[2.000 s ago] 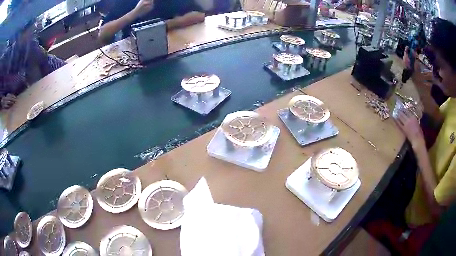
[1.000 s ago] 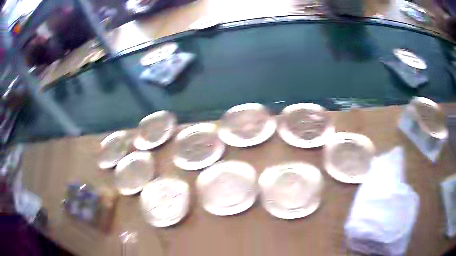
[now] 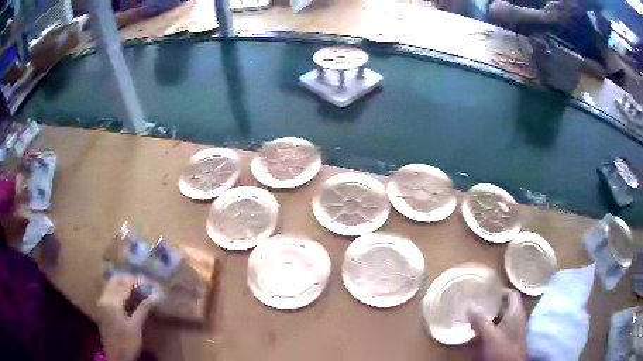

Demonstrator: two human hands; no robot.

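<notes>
My left hand (image 3: 123, 317) is at the lower left, its thumb and fingers closed on the near side of a blurred unit with blue-grey posts (image 3: 151, 257). The unit is at a brown square pad (image 3: 201, 282); their exact contact is unclear. My right hand (image 3: 502, 328) is at the lower right, gripping the right edge of a pale gold round plate (image 3: 455, 300), thumb on its face. Several more round plates (image 3: 351, 203) lie loose across the bench, some with ribs showing, some looking smoother.
A white crumpled wrap (image 3: 560, 314) lies right of my right hand. Base-and-disc units (image 3: 610, 243) are at the right edge. The green belt (image 3: 233, 92) carries another unit (image 3: 341, 74). White-blue parts (image 3: 41, 180) lie at left. Another person's arm (image 3: 525, 14) is across the belt.
The view has swung left, then steadied. Both my hands have come into view, the left at the post unit and the right on the plate beside the wrap.
</notes>
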